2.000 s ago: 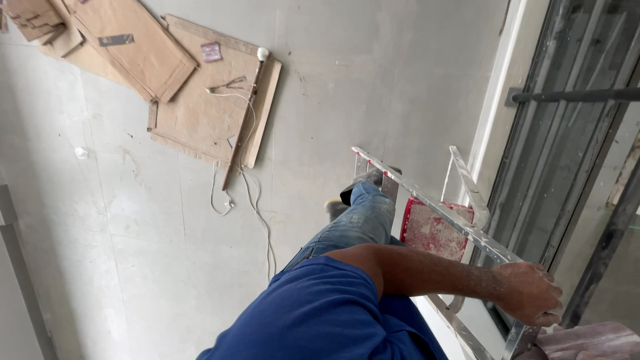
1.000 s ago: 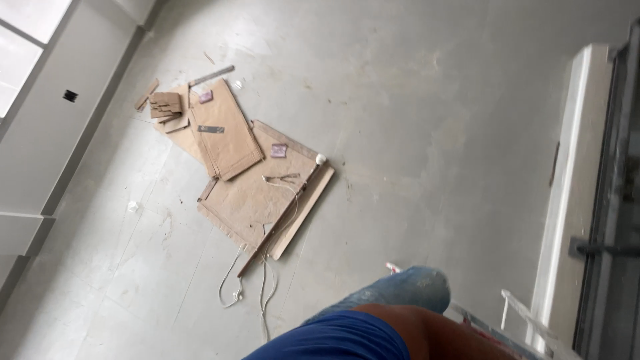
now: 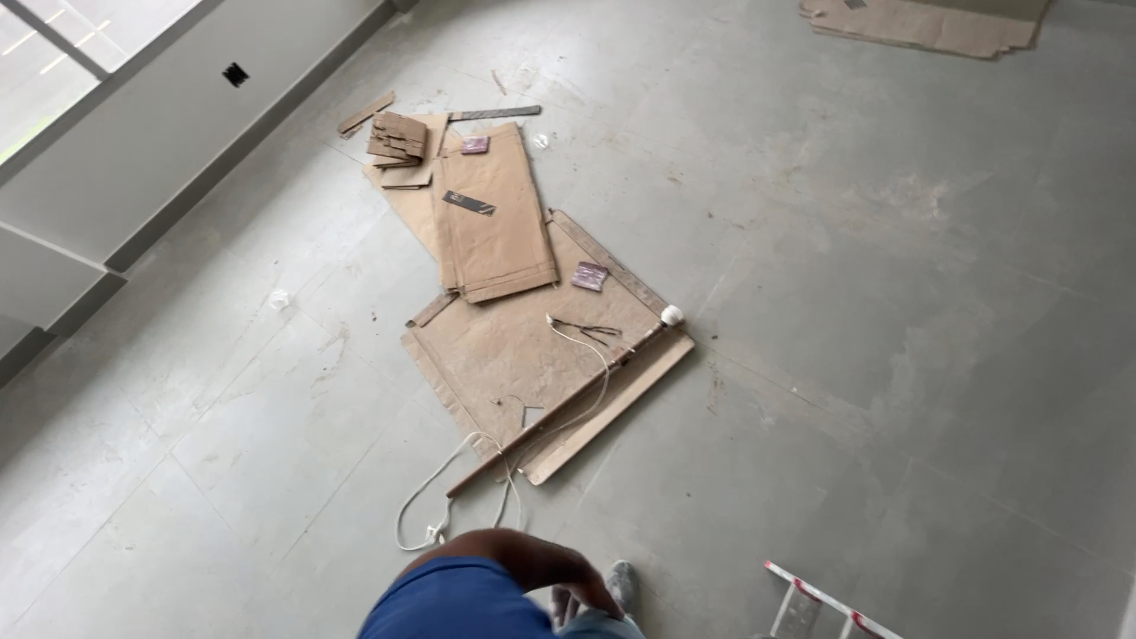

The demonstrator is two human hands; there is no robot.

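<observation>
My left hand point(image 3: 590, 602) is low in the frame beside my jeans-clad leg, below my bent arm and blue sleeve point(image 3: 453, 595). Its fingers are partly hidden, so I cannot tell whether it holds anything. My right hand is out of view. To the right of the leg, part of a paint-spotted metal stepladder point(image 3: 825, 603) enters from the bottom edge. Ahead on the floor, brown cardboard sheets point(image 3: 497, 213) overlap. A long thin brown rod point(image 3: 555, 408) with a white bulb-like end point(image 3: 672, 316) lies across them, with a white cable point(image 3: 399, 515) trailing off.
Folded cardboard point(image 3: 398, 139), a dark strip point(image 3: 497, 113) and two small purple packets point(image 3: 589, 276) lie on or near the sheets. Another cardboard sheet point(image 3: 932, 27) is at the top right. A wall with a dark baseboard point(image 3: 222, 160) and window runs along the left.
Two seconds ago my left hand was on the stepladder at the right; now it is beside my leg. The view has swung away from the dark-framed door or window on the right.
</observation>
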